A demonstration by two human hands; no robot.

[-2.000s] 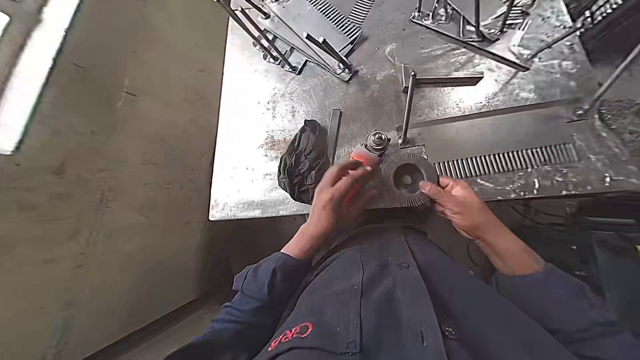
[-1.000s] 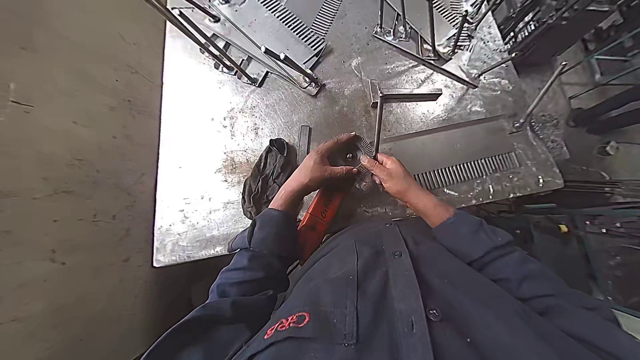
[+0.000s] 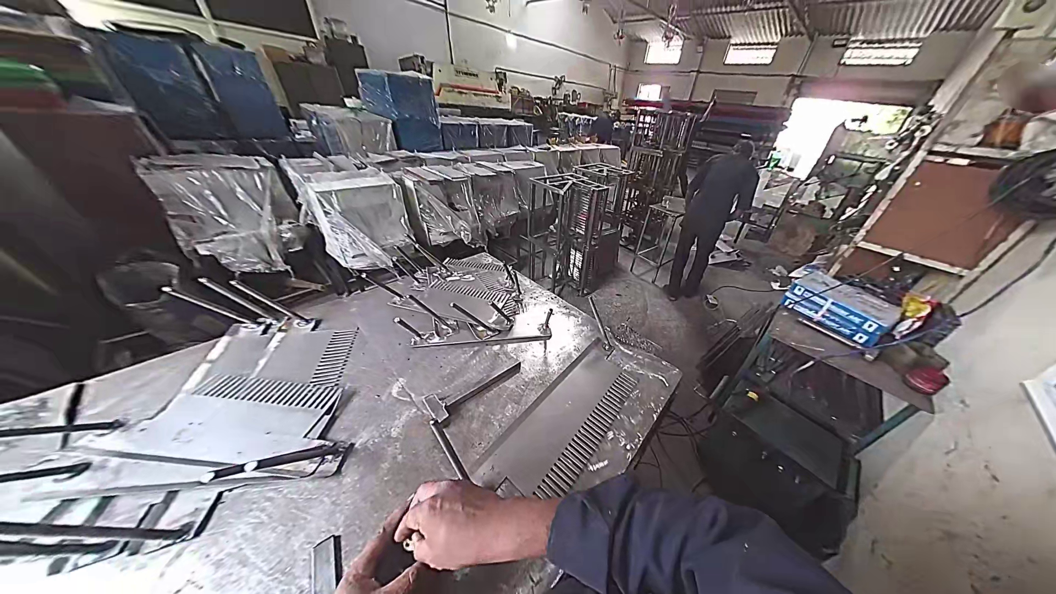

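Observation:
My right hand (image 3: 466, 524) reaches in from the right at the bottom, its fingers curled around a small brass-coloured metal part (image 3: 408, 544). My left hand (image 3: 371, 569) is close against it at the bottom edge, mostly cut off, with a dark gap between the two hands. What my left hand grips is hidden, and the grinder and round disc cannot be made out. Just beyond the hands a metal rod (image 3: 450, 450) slants down toward my right fingers. A flat bar (image 3: 327, 565) lies left of the hands, and a slotted metal plate (image 3: 561, 421) lies to their right.
Slotted plates with rods (image 3: 272, 388) lie at left on the metal table (image 3: 396, 445); more rod assemblies (image 3: 462, 297) stand at its far side. An angle bar (image 3: 483, 388) lies mid-table. A person (image 3: 714, 214) stands beyond on the floor. A side shelf (image 3: 858, 363) holds blue boxes (image 3: 841, 309).
Two seconds ago my left hand was on an orange-bodied angle grinder and my right held a round disc beside it; the hands have since come together. The view has swung up strongly toward the room.

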